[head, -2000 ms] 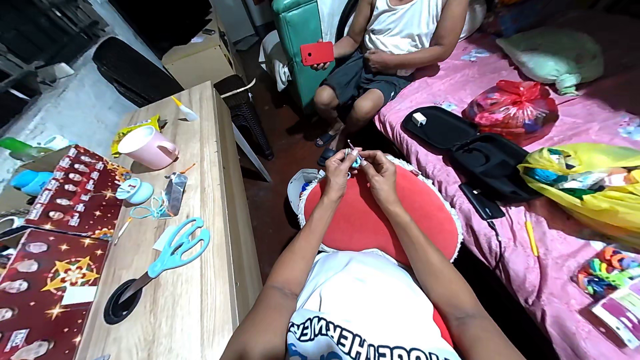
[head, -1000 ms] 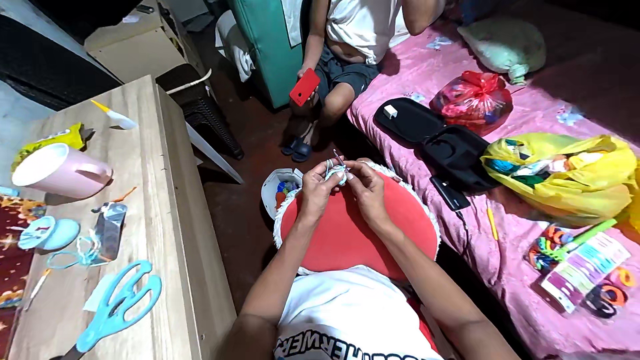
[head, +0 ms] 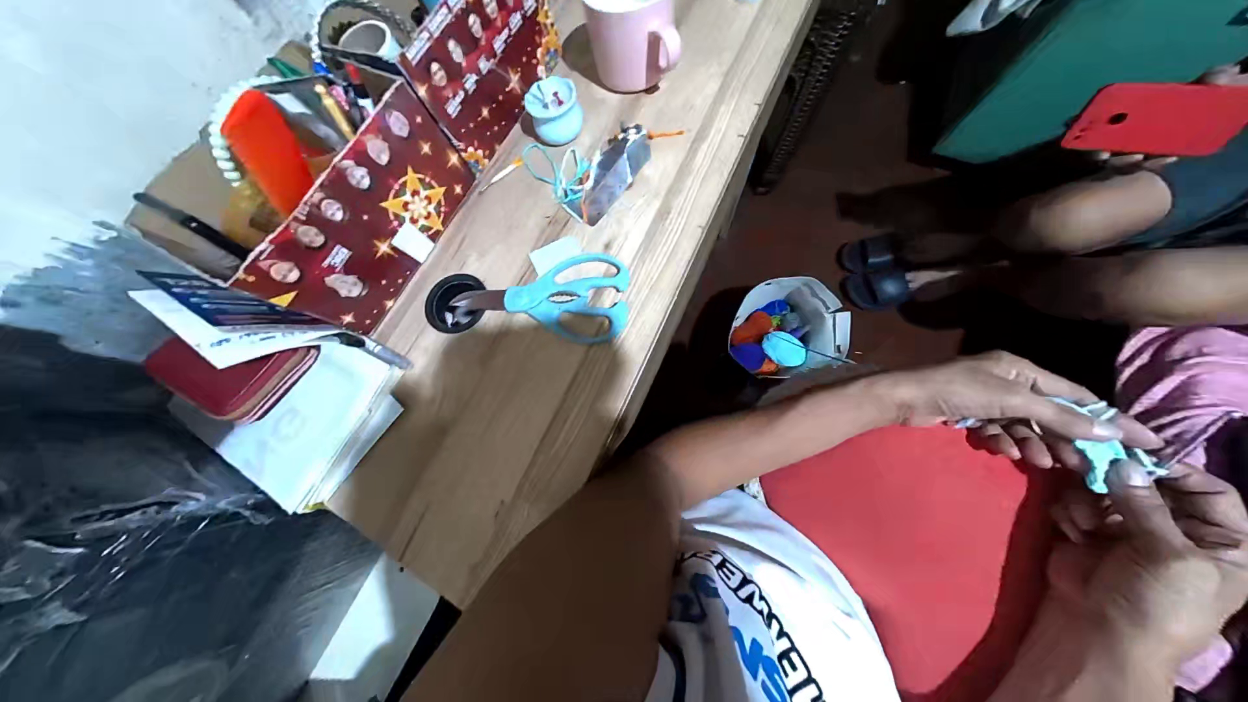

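Observation:
My left hand (head: 1014, 400) and my right hand (head: 1150, 546) meet at the right of the view, both holding a small light-blue and white yarn piece (head: 1102, 453). A slim tool, perhaps a crochet hook, shows partly between the left fingers. Below the hands is a red round cushion (head: 877, 546) across the lap. On the floor beyond my left forearm, a white container (head: 829, 331) holds several balls of yarn (head: 783, 348) in blue, orange and light blue. On the wooden table to the left, light-blue handled scissors (head: 575, 297) rest with their blades in a black-rimmed hole.
The table (head: 487, 439) also bears a pink mug (head: 629, 44), a small blue jar (head: 554, 112), a clear pouch with blue cord (head: 616, 175), printed red boxes (head: 375, 185) and a red wallet (head: 229, 375) on papers. Another person sits at upper right, holding a red phone (head: 1160, 119).
The view has swung strongly toward the table. Both hands still hold the yarn piece together. The bed with its bags has mostly left the view.

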